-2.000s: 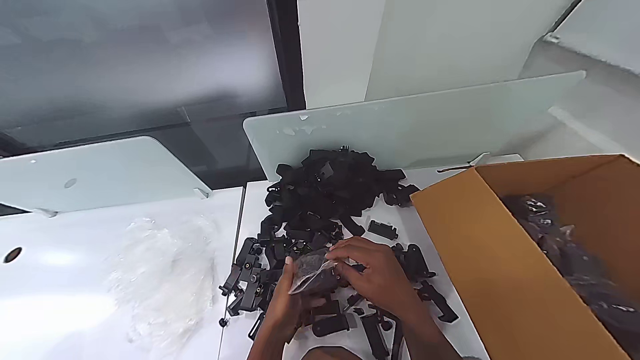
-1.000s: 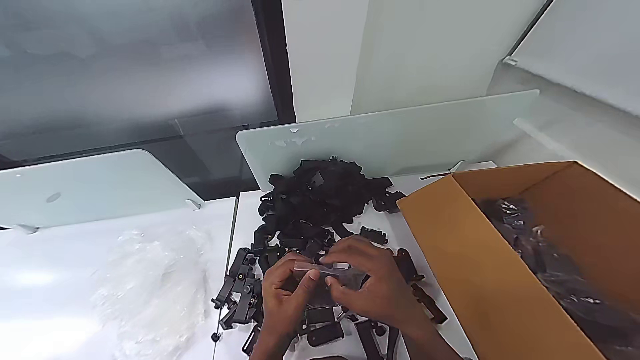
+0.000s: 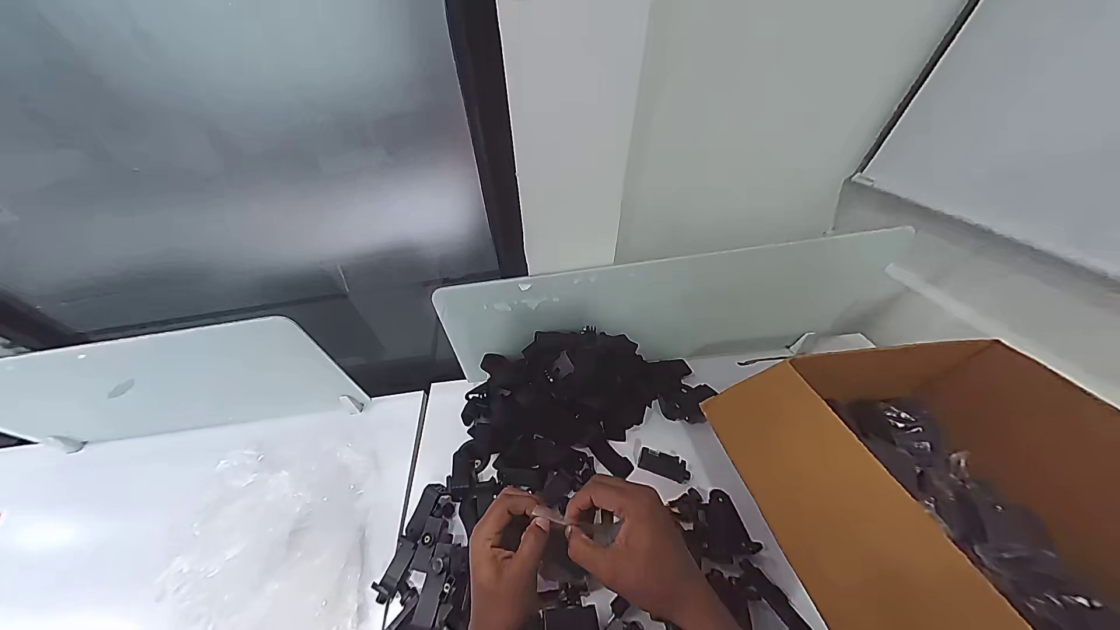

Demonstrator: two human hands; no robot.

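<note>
My left hand (image 3: 510, 547) and my right hand (image 3: 623, 542) pinch the edge of a small clear plastic bag (image 3: 553, 516) between thumbs and fingers, close together. A dark item seems to hang below the edge, mostly hidden by my hands. Beneath and around them lie loose black plastic parts (image 3: 430, 542), some with small brass-coloured inserts. Behind my hands rises a heap of black pieces (image 3: 569, 385). One black rectangular part (image 3: 663, 465) lies alone to the right of the heap.
An open cardboard box (image 3: 814, 490) on the right holds dark items in clear plastic bags (image 3: 989, 516). Crumpled clear plastic bags (image 3: 271, 534) lie on the white table at left. Frosted glass dividers (image 3: 682, 302) stand along the back.
Two seconds ago the bag lay open to view with its dark contents; my hands have since come together at its edge. The view has tilted upward.
</note>
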